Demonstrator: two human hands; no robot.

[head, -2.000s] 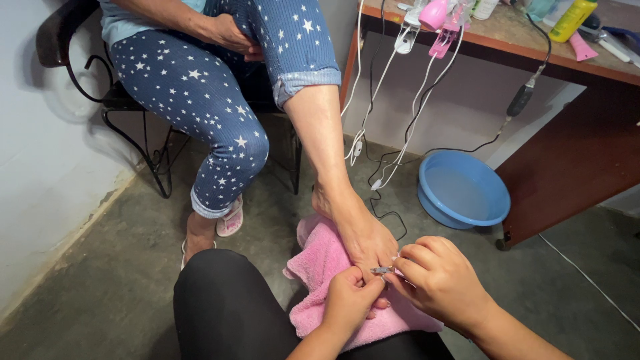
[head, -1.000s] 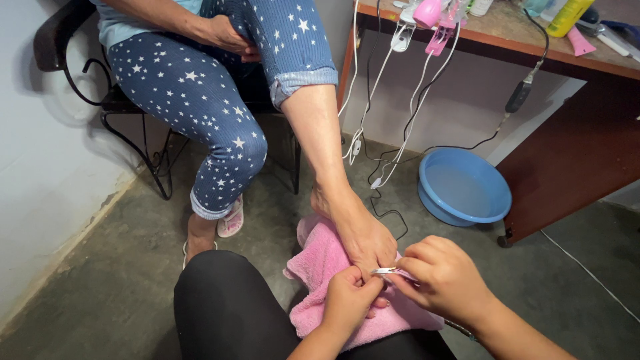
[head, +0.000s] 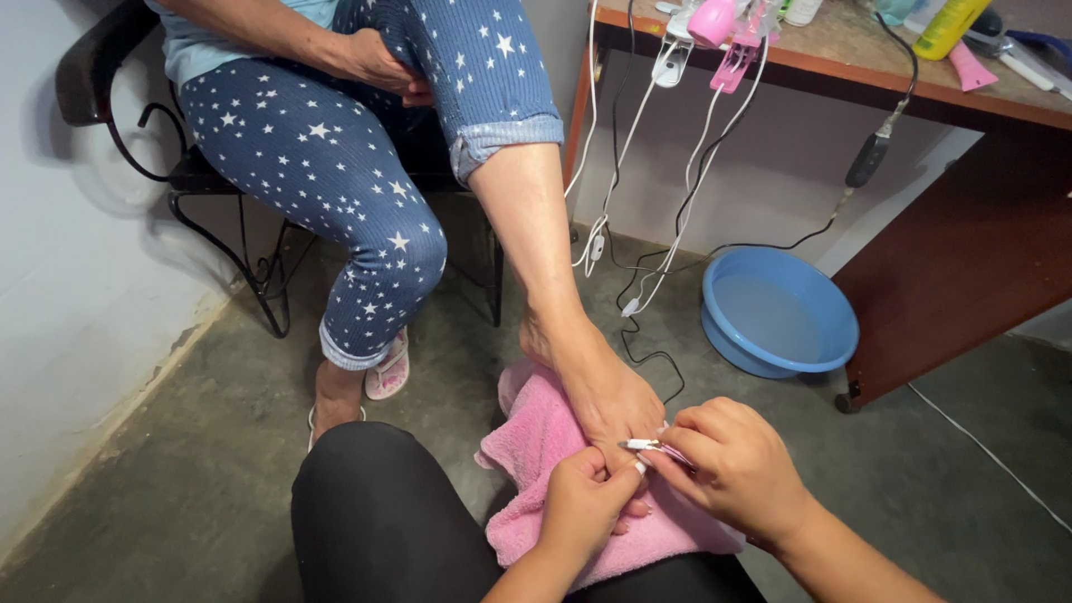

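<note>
Another person's bare foot [head: 607, 394] rests on a pink towel [head: 536, 435] laid over my lap. My right hand [head: 729, 469] is closed around the handles of small metal nippers [head: 643, 445], whose tip lies at the toes. My left hand [head: 590, 502] grips a toe between thumb and fingers, just below the nippers. The toe itself is mostly hidden by my fingers. Other toes show beneath my left hand, against the towel.
The person sits on a black metal-framed chair [head: 201, 180]. A blue basin [head: 779, 310] holding cloudy water stands on the floor at right. Cables [head: 662, 276] hang from a wooden table [head: 796, 63] carrying bottles and clip lamps. A flip-flop [head: 389, 368] is under the other foot's side.
The nippers in my right hand have turned slightly at the toes, their light metal side now showing. My left hand and the foot have stayed in about the same place.
</note>
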